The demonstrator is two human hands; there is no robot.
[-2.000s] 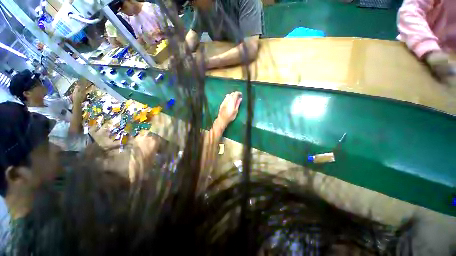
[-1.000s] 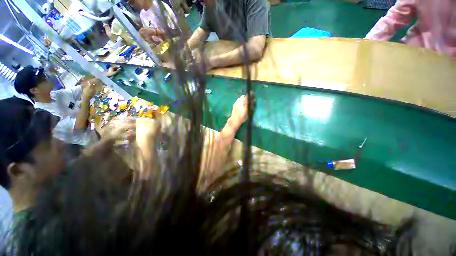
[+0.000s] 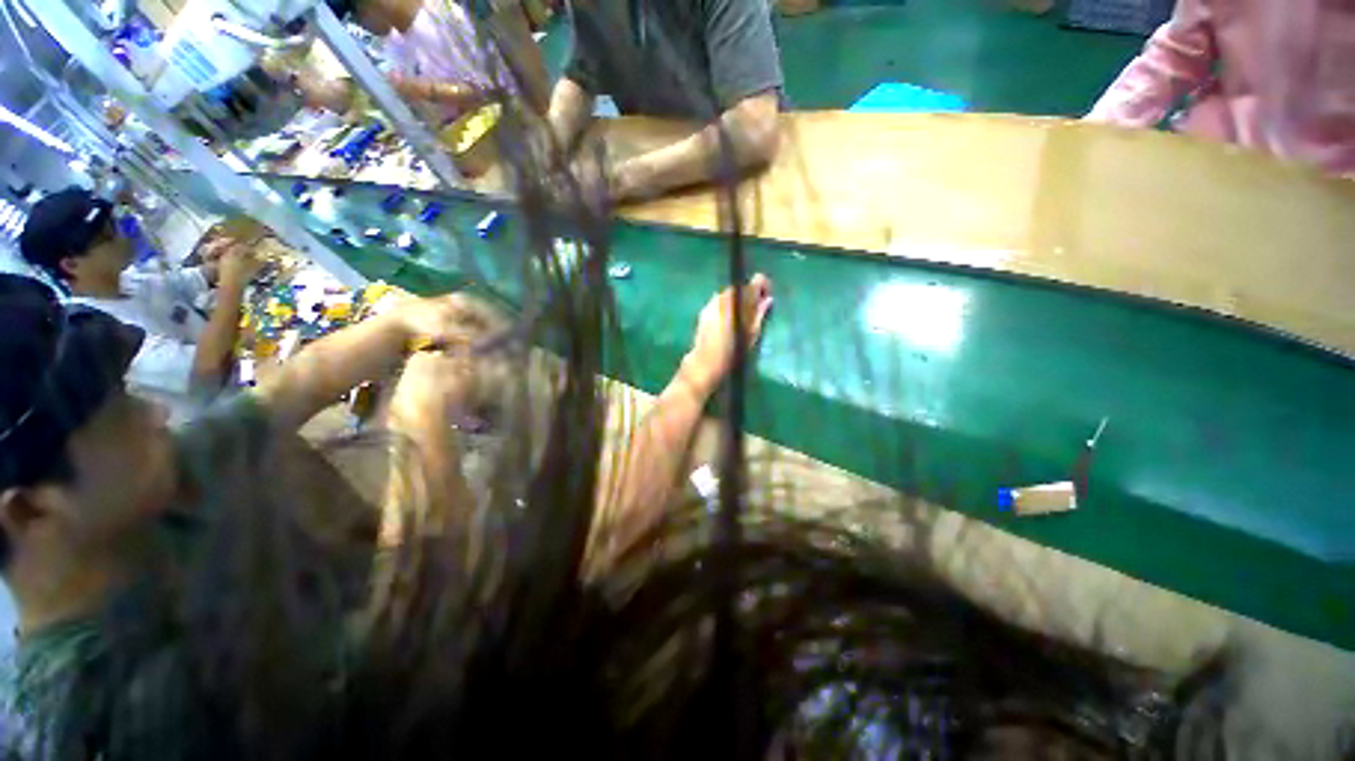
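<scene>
One hand, by its place my left hand, reaches from the near side over the green conveyor belt. Its fingers are bent; strands of hair cross in front, and whether it holds anything cannot be told. My right hand is not visible. To the right of my left hand, apart from it, a blue battery pack with a tan face lies near the belt's near edge, thin wires at its right end. A small white piece is on the near bench edge.
Dark hair covers much of the lower view. A person in green sits at left, arms over the near bench. People sit across the belt, one with forearms on the tan bench. Blue packs lie on the belt's far left.
The tan-faced pack has shifted right along the belt. My left hand has moved right over the belt. The left neighbour's hands have come forward. The pink-sleeved person's hand has left the far bench.
</scene>
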